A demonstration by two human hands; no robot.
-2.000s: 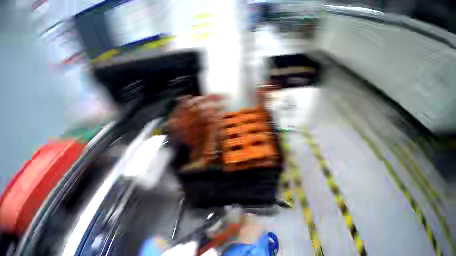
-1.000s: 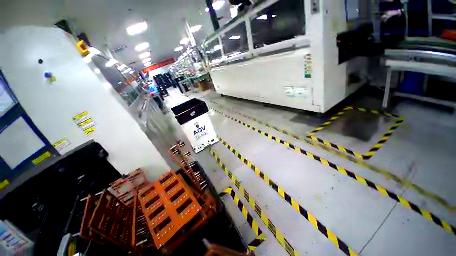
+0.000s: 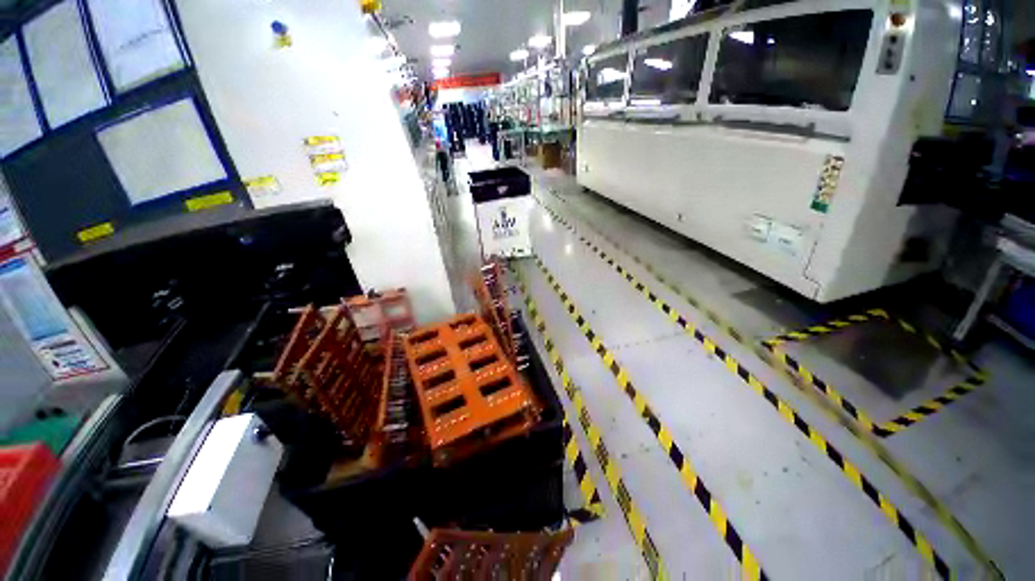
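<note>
An orange-brown solder pallet (image 3: 494, 555) shows at the bottom edge, cut off by the frame; what holds or supports it is hidden. Just beyond it, a black bin (image 3: 454, 499) is heaped with pallets. A brighter orange pallet (image 3: 468, 380) with two rows of cutouts lies tilted on top at the right. Several darker rust pallets (image 3: 338, 369) stand leaning on edge at the left of the bin. Neither of my hands is in view.
A silver rail (image 3: 176, 482) and a white box (image 3: 227, 477) are at the left, with a red bin (image 3: 23, 499) at the edge. A white AGV cart (image 3: 503, 227) stands ahead. A long white machine (image 3: 704, 187) lines the right beyond yellow-black floor tape (image 3: 675, 454).
The view has turned left and steadied, so the heaped bin and AGV cart sit farther right. More of the orange-brown pallet shows at the bottom edge than one second ago.
</note>
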